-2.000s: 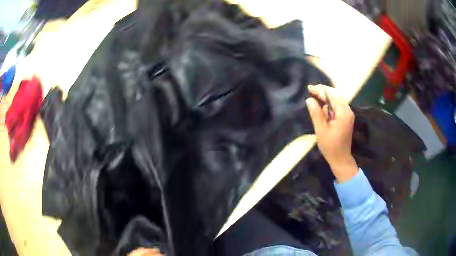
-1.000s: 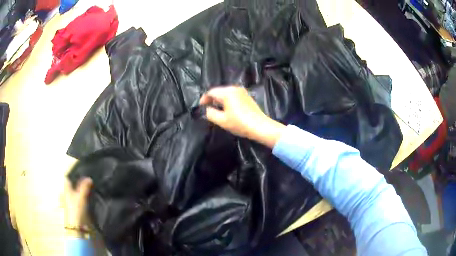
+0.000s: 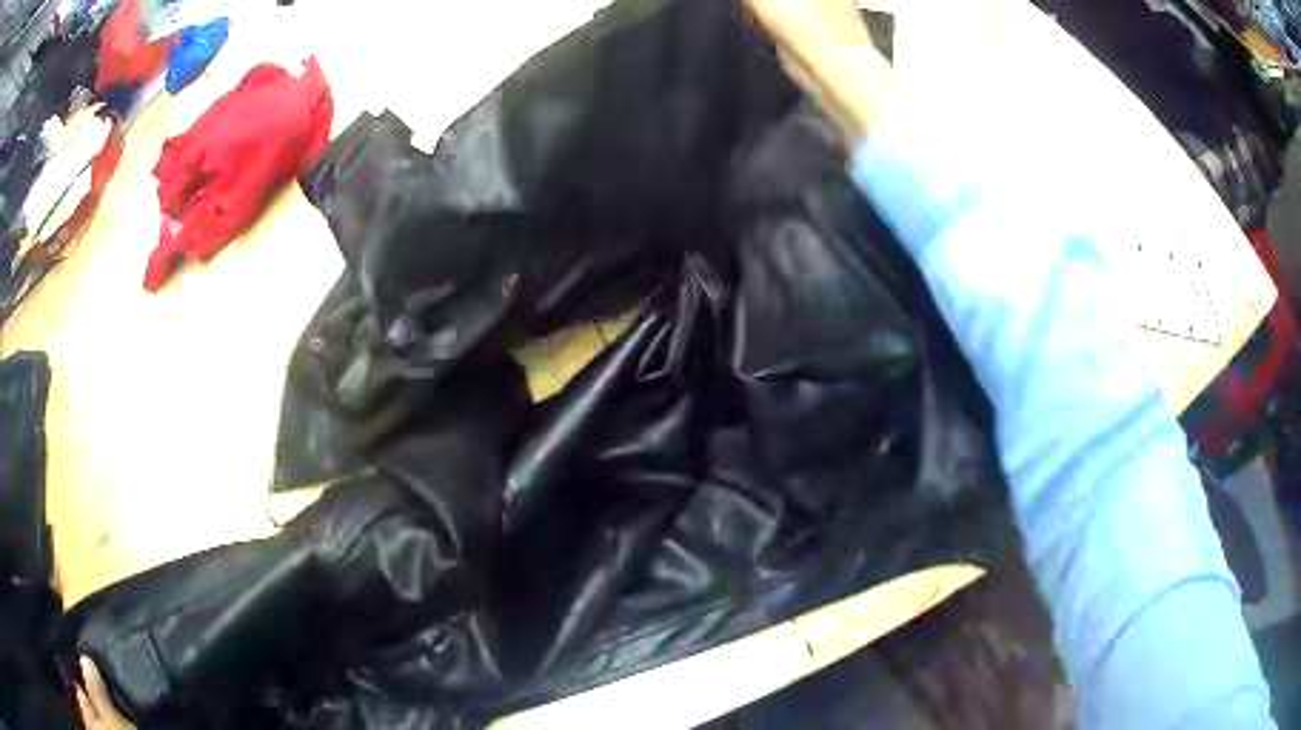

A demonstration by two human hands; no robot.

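Observation:
A shiny black leather-look jacket (image 3: 628, 471) lies creased and partly lifted over the pale table (image 3: 157, 442). My left hand (image 3: 100, 699) shows only as fingertips at the lower left edge, against the end of a black sleeve (image 3: 214, 628); its grip is hidden. My right arm, in a light blue sleeve, reaches up and forward across the right side. My right hand (image 3: 813, 43) is blurred and cut off by the top edge beside the raised black cloth, so its fingers cannot be seen.
A bunched red garment (image 3: 243, 164) lies at the upper left, with a small blue item (image 3: 197, 54) behind it. A white sheet with small marks (image 3: 1181, 292) lies near the table's right corner. Dark cloth (image 3: 22, 471) is at the left edge. Red and dark things stand beyond the table at the right.
My right hand has moved from the jacket's middle up to the top edge, and black cloth is raised beside it. My left hand has moved down and left, and a sleeve now stretches toward it.

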